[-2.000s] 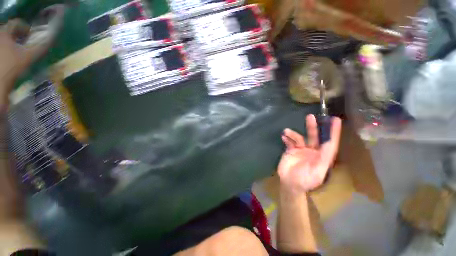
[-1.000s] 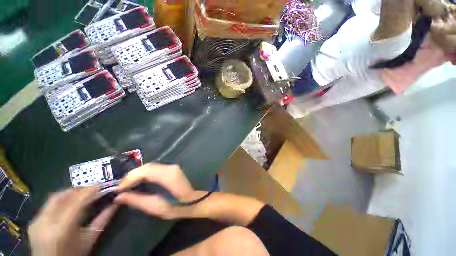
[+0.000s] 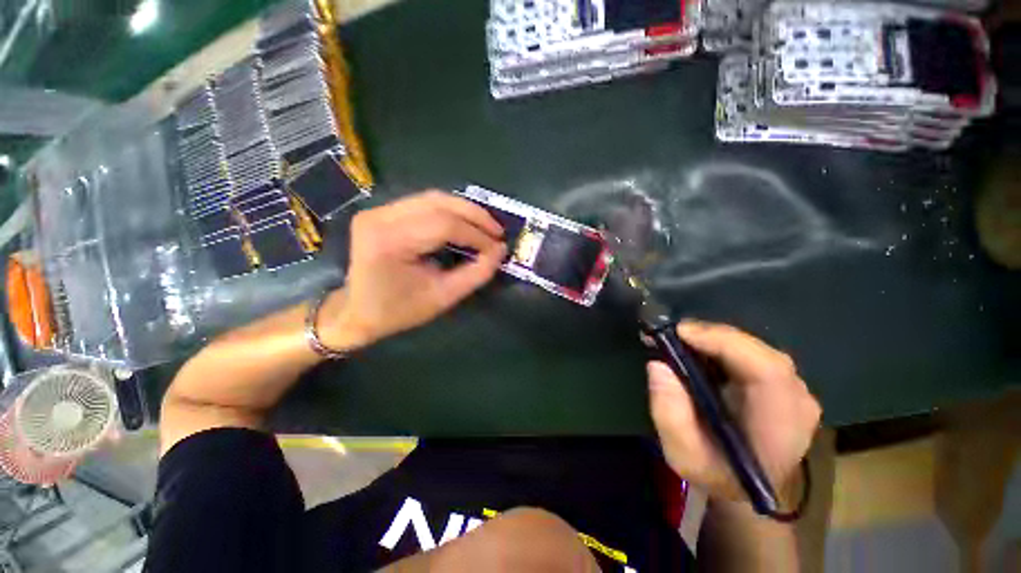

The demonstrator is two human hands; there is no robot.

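Note:
A circuit board (image 3: 570,266) lies flat on the dark green mat in front of me, with its black rectangle and red end to the right. My left hand (image 3: 420,263) is over the board's left part, fingers pinching a dark LCD screen module (image 3: 509,223), mostly hidden by them. A yellowish flex cable (image 3: 530,243) shows beside it on the board. My right hand (image 3: 739,414) holds the black soldering iron (image 3: 717,420). Its thin tip points up-left, close to the board's red end; I cannot see it touching.
Stacked boards (image 3: 856,73) stand at the back right, with another stack (image 3: 593,45) left of them. Rows of LCD modules (image 3: 269,146) lie at the left, beside clear plastic trays (image 3: 112,224). An orange object (image 3: 30,300) and a small fan (image 3: 65,411) are at the far left.
The view has swung left, bringing the module rows, trays and fan into sight. My hands have moved apart; the right now points the iron at the board, the left holds a module over it.

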